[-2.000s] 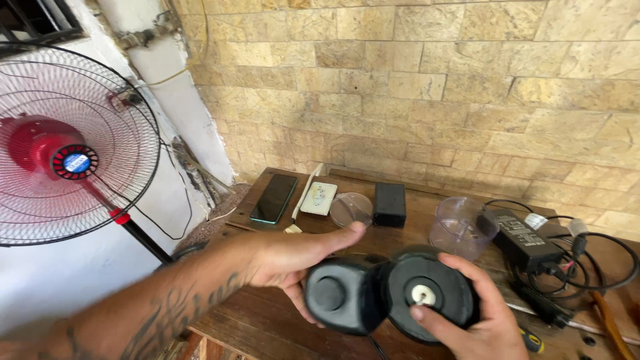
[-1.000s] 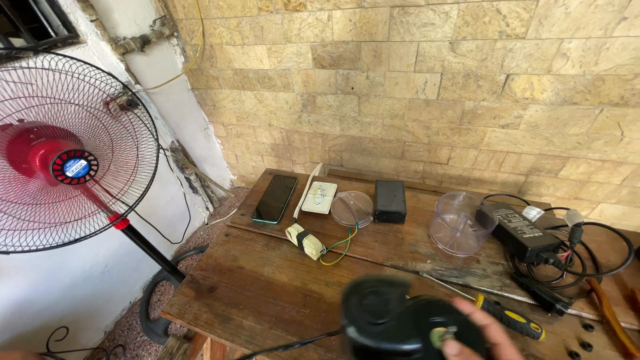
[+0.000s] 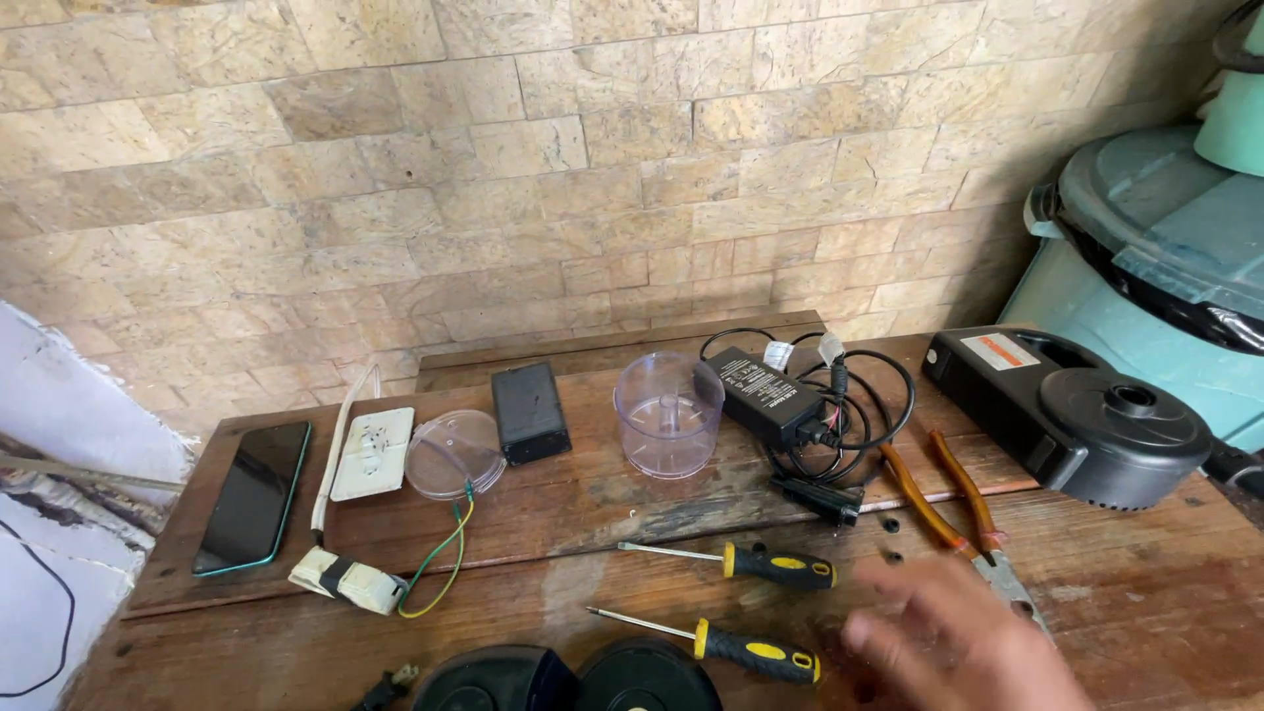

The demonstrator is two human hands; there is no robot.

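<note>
My right hand, blurred, is over the lower right of the wooden table with nothing seen in it, just right of two screwdrivers. The upper screwdriver and the lower screwdriver have black and yellow handles, their shafts pointing left. Pliers with orange handles lie beyond the hand, their metal head close to it. At the bottom edge a black plastic device with two rounded parts is partly cut off, a power plug beside it. My left hand is out of view.
A phone, a white socket plate, a taped white block with wires, a clear disc, a black box, a clear cup, a power adapter and a black air pump lie around. A lidded teal bin stands right.
The black device has been let go and lies at the bottom edge; earlier my hands held it. My left hand has left the view. The view has swung right.
</note>
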